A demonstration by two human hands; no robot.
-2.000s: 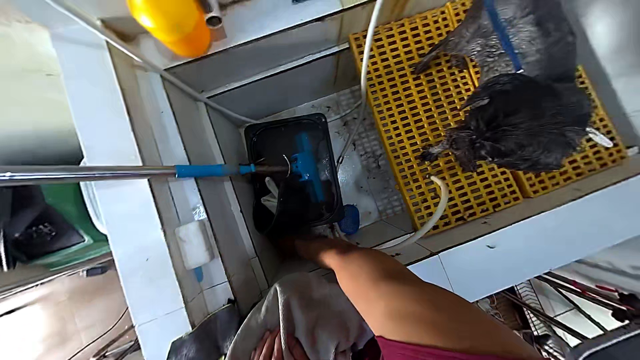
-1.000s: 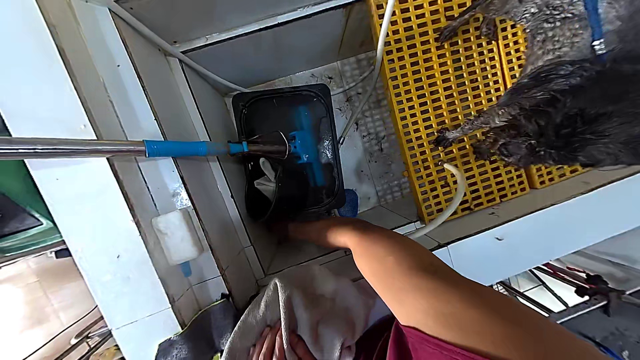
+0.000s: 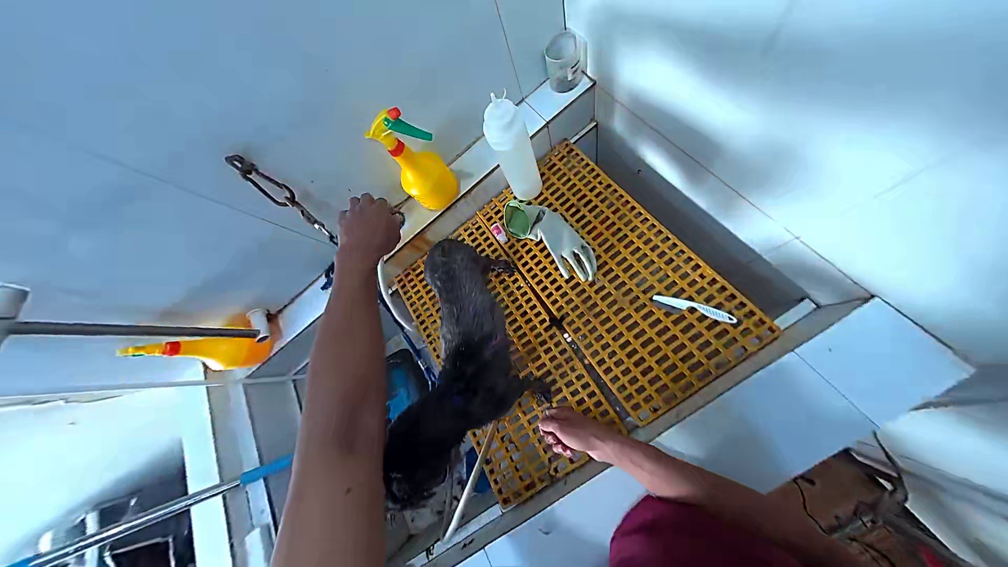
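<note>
A dark, wet-furred dog (image 3: 472, 346) is on the yellow plastic slatted rack (image 3: 630, 276), its front end beyond the rack's left edge. My left hand (image 3: 368, 228) is raised at the wall ledge, beside a metal chain (image 3: 272, 187) and left of a yellow spray bottle (image 3: 429, 179); what lies under its fingers is hidden. Near the rack's front edge my right hand (image 3: 563, 431) has curled fingers close to one of the dog's paws; whether it grips anything cannot be told. A rubber-coated glove (image 3: 563, 244) and a white comb (image 3: 697, 309) lie on the rack.
A clear squeeze bottle (image 3: 513, 150) stands at the rack's back edge, a glass jar (image 3: 563, 61) in the ledge corner. Another yellow spray bottle (image 3: 228, 342) is at left. A pole with a blue grip (image 3: 266, 469) crosses lower left. A pale hose (image 3: 471, 480) runs beside the rack.
My right hand has left the black basin and is over the rack. My left hand has moved from the grey cloth to the wall ledge. The view has shifted widely toward the rack and wall.
</note>
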